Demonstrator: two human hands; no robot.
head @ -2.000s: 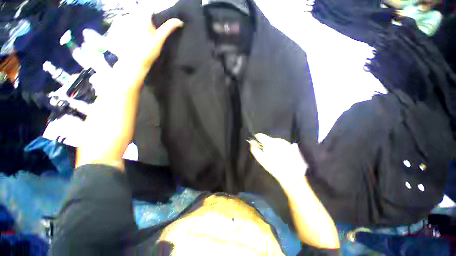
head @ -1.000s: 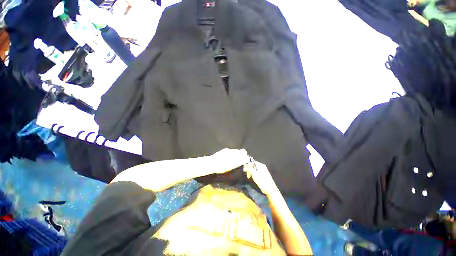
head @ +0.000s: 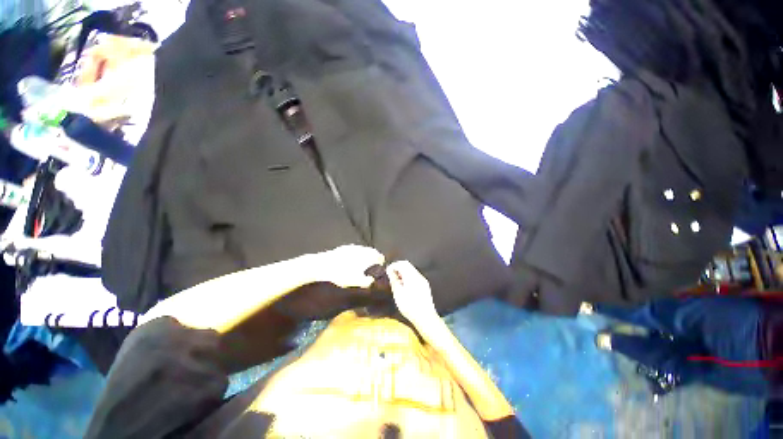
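Observation:
A black jacket (head: 283, 189) lies spread, front up, collar away from me and slightly to the left. My left hand (head: 348, 262) reaches in from the left and pinches its front edge near the hem. My right hand (head: 409, 287) is beside it, fingertips closed at the same edge. A small dark bit shows between the fingertips; I cannot tell if it is fabric, a button or a tool. The lower hem is partly hidden by my left forearm.
Another black jacket (head: 635, 189) with several pale buttons lies at the right, close to the first one's sleeve. Bottles (head: 73, 129) and dark items crowd the upper left. A person's dark-clothed legs (head: 730, 334) show at the lower right, over blue floor (head: 532, 351).
My left hand has come down from the jacket's upper left to its lower front edge, beside my right hand. The jacket front has been closed over. The view has lately turned, tilting the jacket leftward.

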